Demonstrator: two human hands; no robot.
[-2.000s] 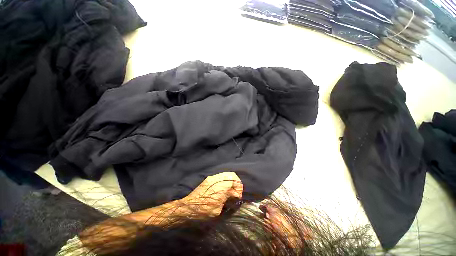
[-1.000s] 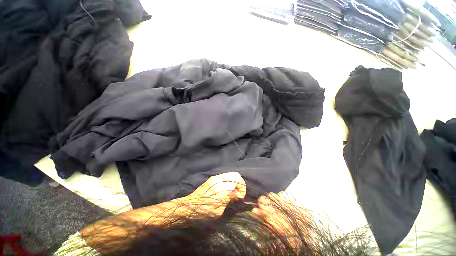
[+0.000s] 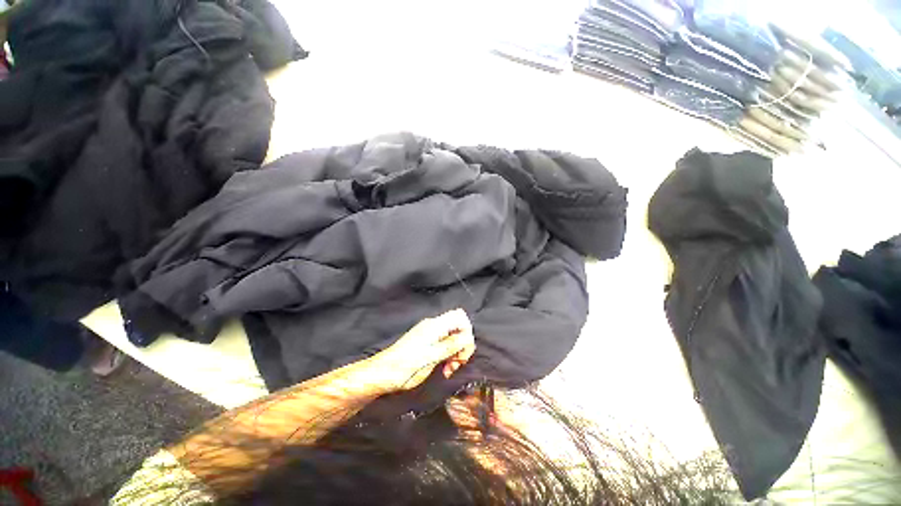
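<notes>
A dark grey jacket point(image 3: 395, 247) lies bunched on the pale table in front of me. My left hand point(image 3: 440, 348) is closed on the jacket's near edge, close to my body, with fingers pinched. My right hand point(image 3: 484, 410) is just to its right at the bottom, partly hidden by strands of hair. A small thin dark item shows at the right fingers, but it is unclear what it is or what that hand grips. A fine pale thread point(image 3: 459, 277) lies on the jacket.
A large pile of dark jackets point(image 3: 109, 168) covers the table's left side. A long dark garment piece point(image 3: 741, 306) lies at the right, with another dark piece point(image 3: 869, 306) beyond it. Folded stacks point(image 3: 682, 64) stand at the far right. Speckled floor point(image 3: 109, 435) shows at lower left.
My left hand has moved up slightly with the jacket edge. My right hand has shifted left, nearer the left hand. The view has shifted a little.
</notes>
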